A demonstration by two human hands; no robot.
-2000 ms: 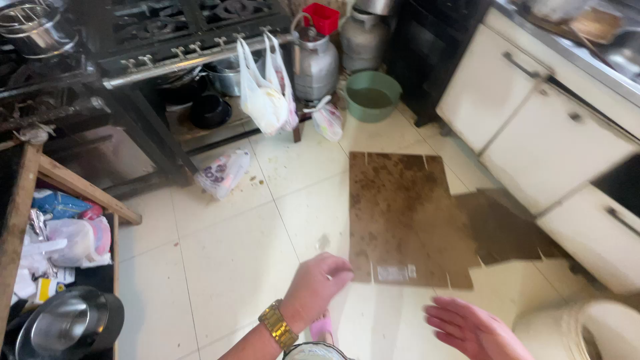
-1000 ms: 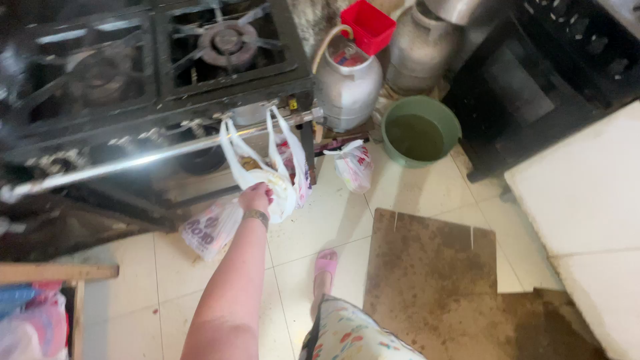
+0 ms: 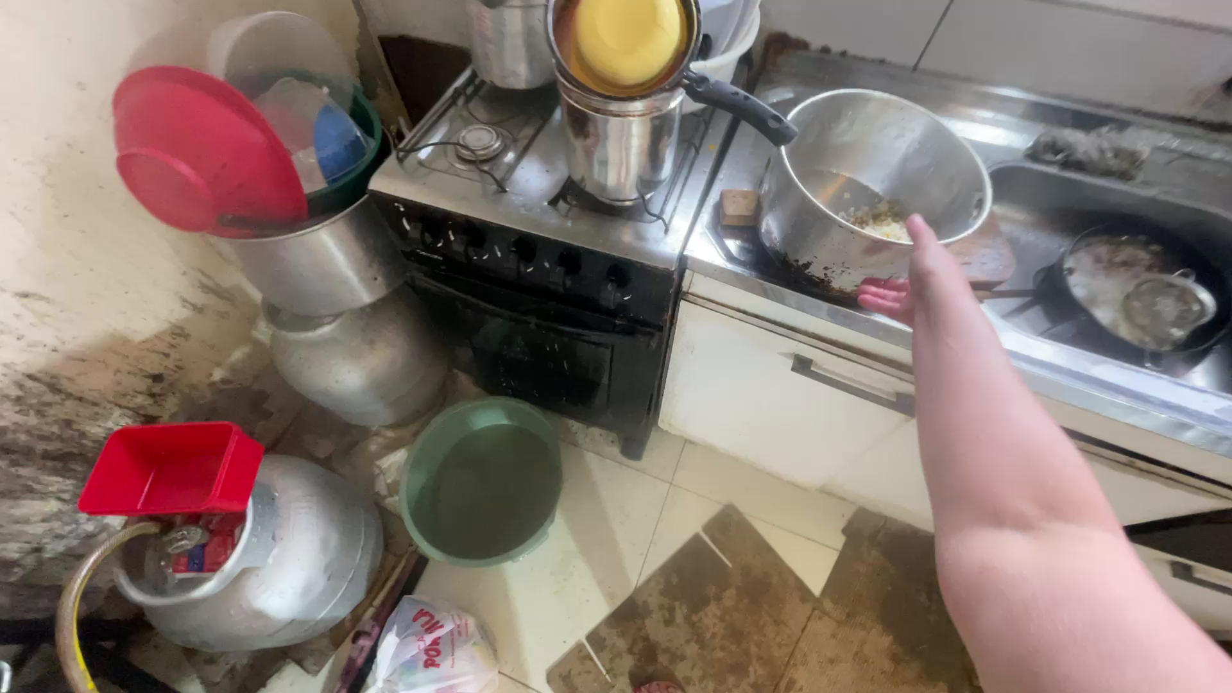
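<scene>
My right hand (image 3: 905,274) reaches to the near side of a large aluminium pot (image 3: 881,159), thumb up by its rim and fingers apart near its outer wall; whether it touches the pot is hard to tell. Food scraps lie in the bottom of the pot, which stands on the steel counter beside the sink. Left of it, a frying pan (image 3: 568,43) with a black handle and a yellow round thing (image 3: 630,37) in it rests on a steel pot (image 3: 621,144) on the stove. My left hand is out of view.
The sink (image 3: 1035,183) holds a dark pan (image 3: 1088,260) with a strainer. A green basin (image 3: 414,481) of dark liquid, a plastic bag (image 3: 433,650) and stained cardboard (image 3: 712,597) are on the floor. Gas cylinders (image 3: 318,568) stand left, one under a red container (image 3: 173,472).
The view has swung from the black stove to the counter and sink. One second ago a hand was at the white bags hanging on the stove rail; now my right hand is by the large pot.
</scene>
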